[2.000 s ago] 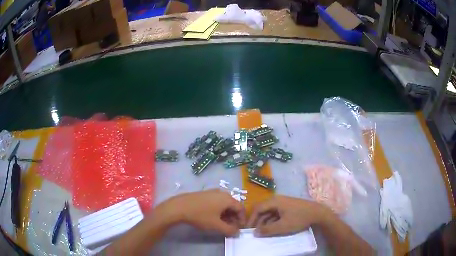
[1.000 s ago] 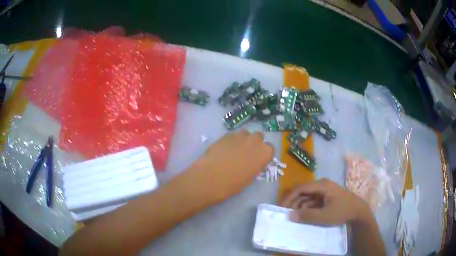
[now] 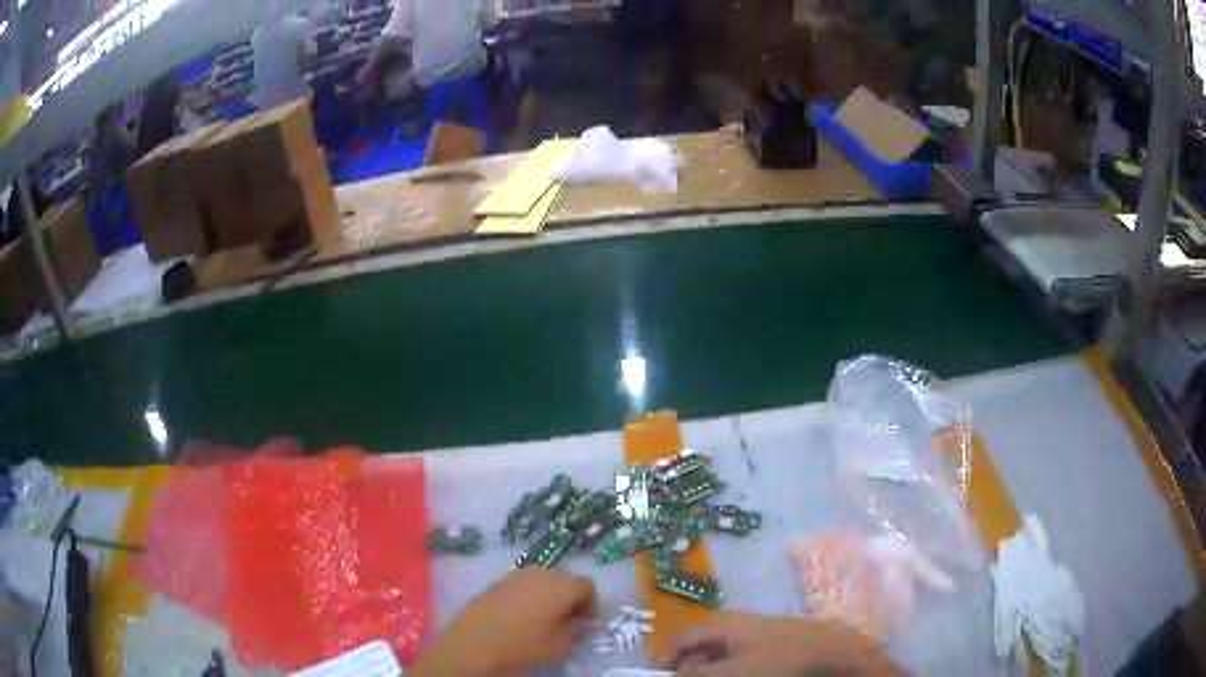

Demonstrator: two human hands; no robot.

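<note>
My left hand (image 3: 519,622) is at the lower middle, beside small white pieces (image 3: 627,627); its fingers are curled and I cannot tell if it holds anything. My right hand (image 3: 767,648) is at the bottom edge, right of the pieces, partly cut off. A sliver of a white housing shell (image 3: 638,672) shows left of it at the bottom edge; I cannot tell if the hand grips it. A pile of green circuit boards (image 3: 622,516) lies above the hands, with one board (image 3: 456,540) apart to its left. Another ribbed white shell (image 3: 351,661) is cut off at the bottom left.
Red bubble bags (image 3: 311,549) lie left. A clear bag (image 3: 899,437), a bag of pink parts (image 3: 853,582) and white gloves (image 3: 1037,595) lie right. A dark stick-shaped tool (image 3: 80,602) is far left. The green conveyor (image 3: 529,331) runs behind; people stand beyond it.
The view has tilted up, so the bench sits lower and the shells are mostly cut off. My left hand has drawn back from the board pile to the left of the white pieces.
</note>
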